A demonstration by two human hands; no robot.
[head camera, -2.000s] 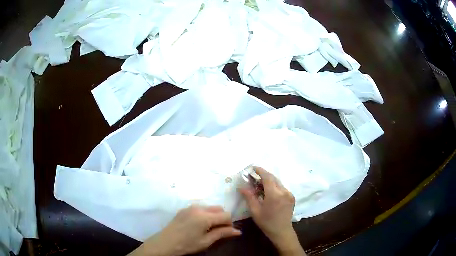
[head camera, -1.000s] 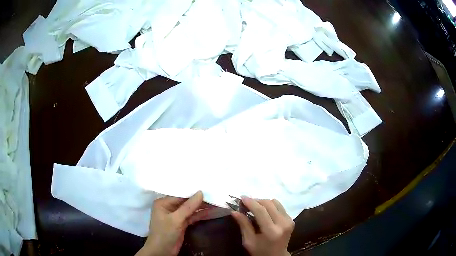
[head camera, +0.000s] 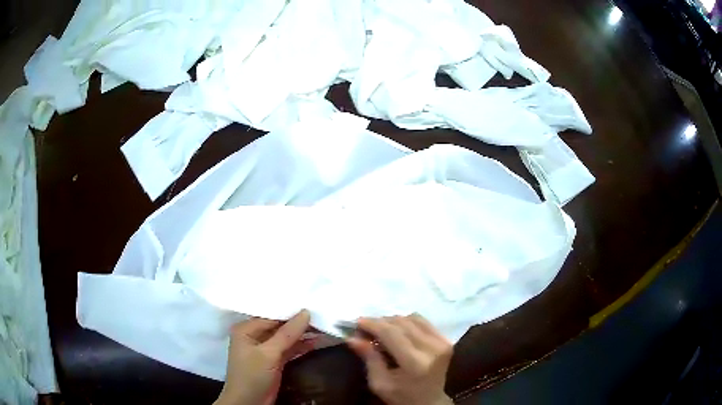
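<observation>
A thin white garment point(head camera: 372, 245) lies spread on the dark table in front of me, its middle washed out by glare. My left hand point(head camera: 265, 348) pinches its near edge between thumb and fingertips. My right hand point(head camera: 404, 352) is just to the right and holds small dark thread snips point(head camera: 345, 325), with only the tips showing at the cloth edge. The rest of the snips is hidden in the hand. I cannot make out any thread.
A large crumpled pile of white garments point(head camera: 277, 55) lies at the far side, with sleeves and cuffs reaching toward me. Another white stack point(head camera: 20, 261) runs along the left edge. The dark glossy table point(head camera: 633, 182) has a yellowish edge at the right.
From two seconds ago, my left hand has taken hold of the near edge, and my right hand has moved down and left to it. The buttons visible earlier no longer show. The view has shifted slightly.
</observation>
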